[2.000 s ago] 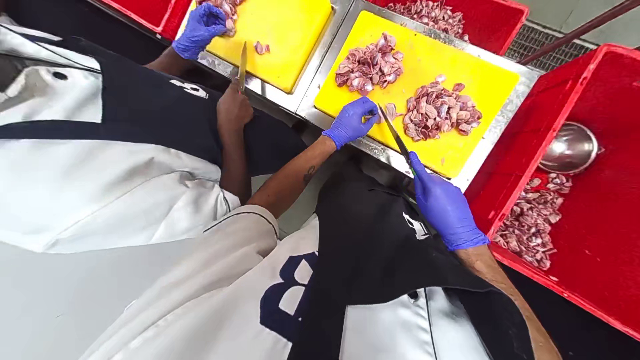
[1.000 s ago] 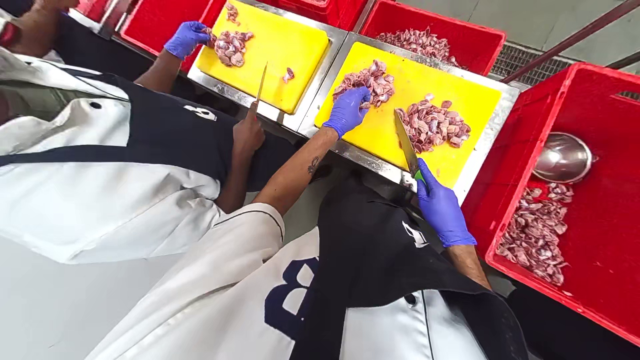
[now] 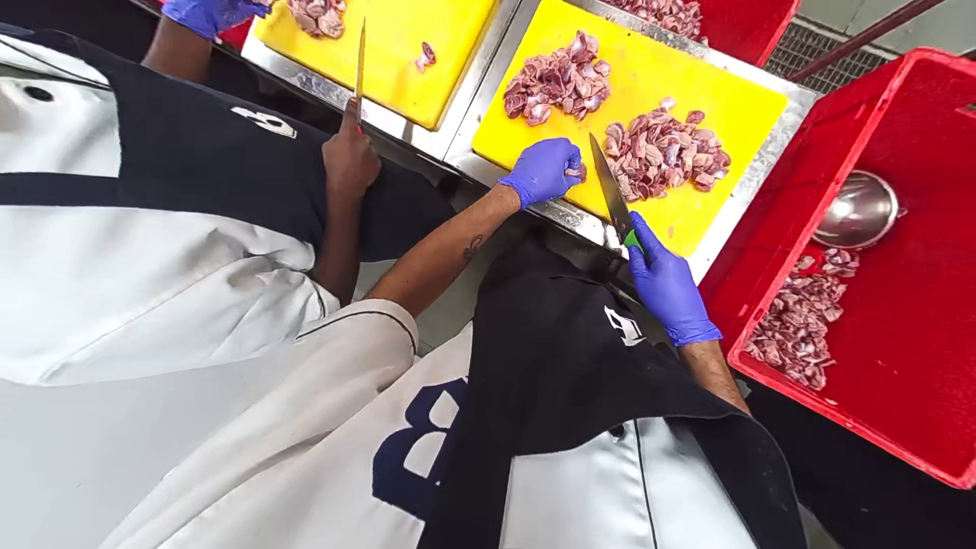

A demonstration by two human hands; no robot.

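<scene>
My left hand (image 3: 543,171), in a blue glove, has its fingers closed on a piece of raw meat (image 3: 577,172) near the front edge of a yellow cutting board (image 3: 717,84). In my right hand (image 3: 665,278), also gloved, is a kitchen knife (image 3: 610,183) with a green handle part showing. Its blade points up and left over the board, between my left hand and the right meat pile (image 3: 665,151). Another pile of meat pieces (image 3: 558,80) lies farther back on the board's left part.
At the right stands a red plastic crate (image 3: 915,320) with meat pieces (image 3: 801,328) and a metal bowl (image 3: 858,210). Another red crate (image 3: 751,27) is behind the board. On the left, a co-worker holds a knife (image 3: 361,65) beside a second yellow board (image 3: 457,38).
My left hand has moved from the left meat pile toward the board's front edge and now holds a piece. The knife has come away from the right pile. The co-worker's knife remains raised.
</scene>
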